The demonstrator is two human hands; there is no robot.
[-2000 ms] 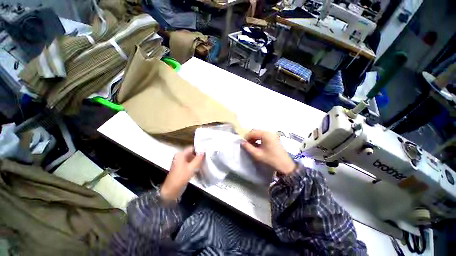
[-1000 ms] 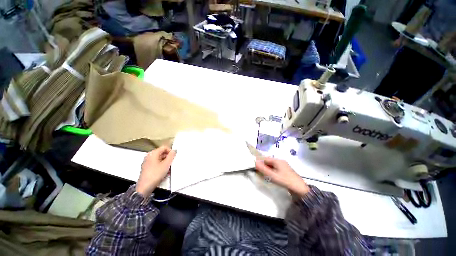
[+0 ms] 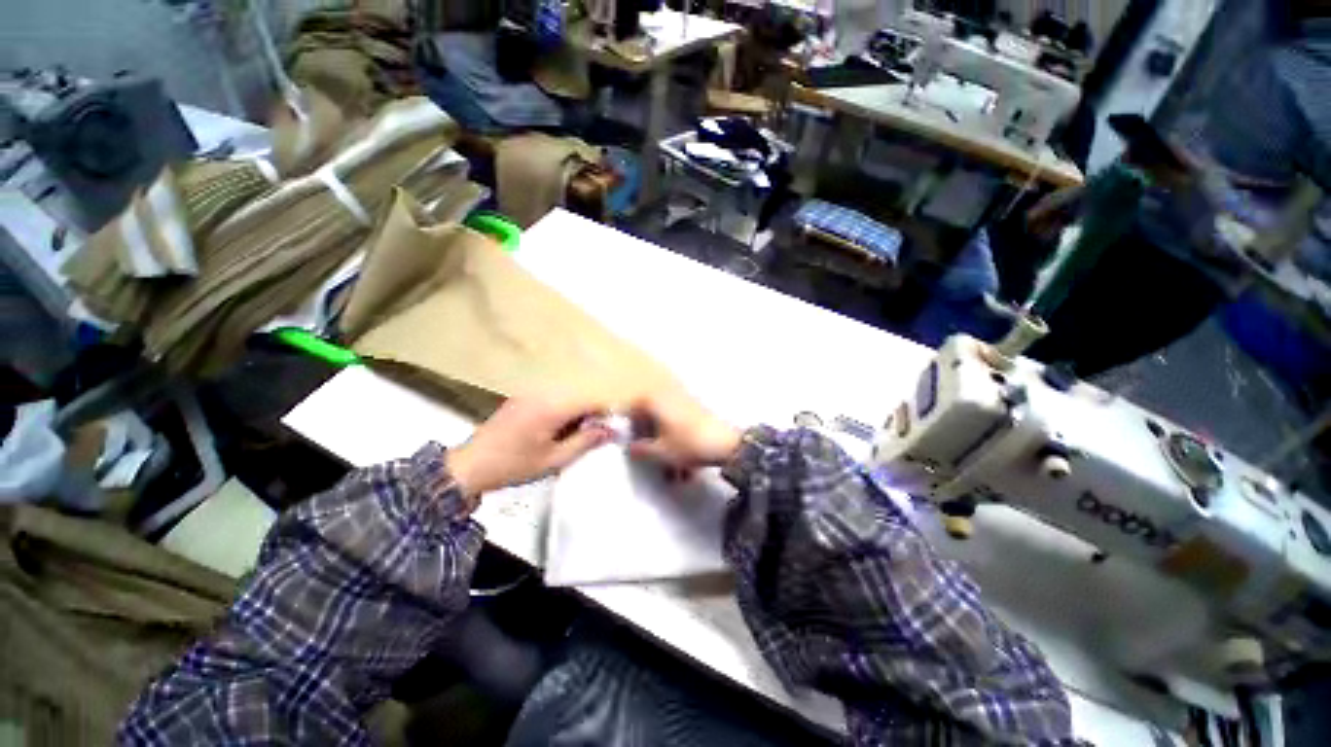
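A white pocketing piece [image 3: 635, 523] lies on the white table in front of me, its lower edge near the table's front edge. My left hand [image 3: 529, 441] and my right hand [image 3: 674, 435] are close together at its upper edge and pinch the cloth between their fingertips. The tan trouser panel [image 3: 504, 321] lies behind my hands and reaches back left. The white sewing machine [image 3: 1088, 489] stands to the right, and my right sleeve covers part of the table before it.
Bundled tan cut pieces [image 3: 278, 241] lie at the left in a green-rimmed basket [image 3: 318, 347]. Brown cloth [image 3: 102, 628] hangs at the lower left. A person in dark clothing [image 3: 1139, 263] is behind the machine. Another machine table [image 3: 949, 117] stands at the back.
My hands were apart at the sides of the white piece and have come together at its upper edge. The view has shifted. A person now shows behind the machine.
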